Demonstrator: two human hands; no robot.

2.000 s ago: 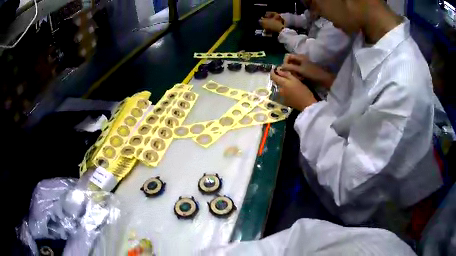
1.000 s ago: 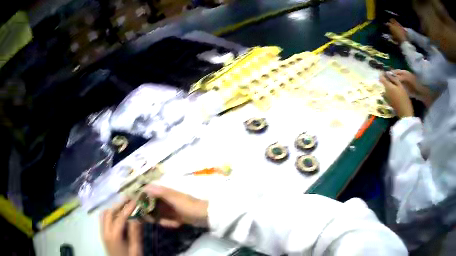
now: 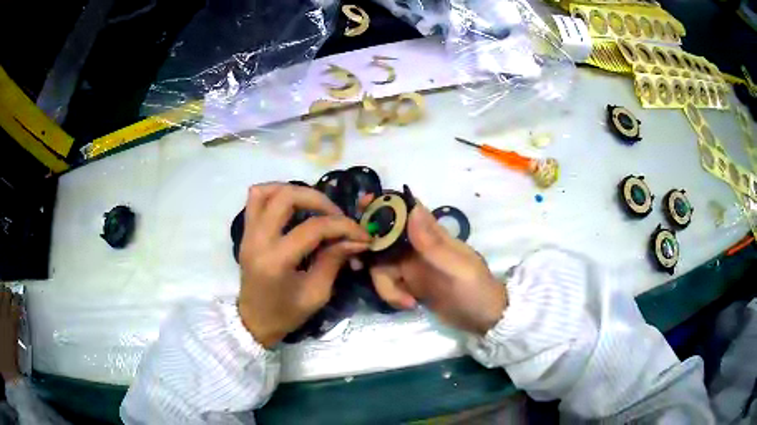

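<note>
My right hand (image 3: 448,270) holds a round black unit (image 3: 387,222) with a tan adhesive ring and a green spot on its face, tilted up, over the middle of the bench. My left hand (image 3: 290,253) touches the left edge of its face with thumb and fingertips; whether it pinches the liner cannot be seen. Loose black rings (image 3: 355,181) lie in a pile behind and under my hands, partly hidden by them. One black ring (image 3: 452,222) lies just right of my right hand.
Peeled tan liners (image 3: 378,114) lie at the far side by a pale lilac strip (image 3: 249,100). Clear plastic bags (image 3: 498,50) are behind. An orange-handled tool (image 3: 506,158), several units (image 3: 636,195) and adhesive ring sheets (image 3: 672,79) are at right. One black unit (image 3: 119,227) lies at left.
The view has swung left and down from the neighbouring worker to my own hands. Both hands and the held unit are now near the centre, over the black rings.
</note>
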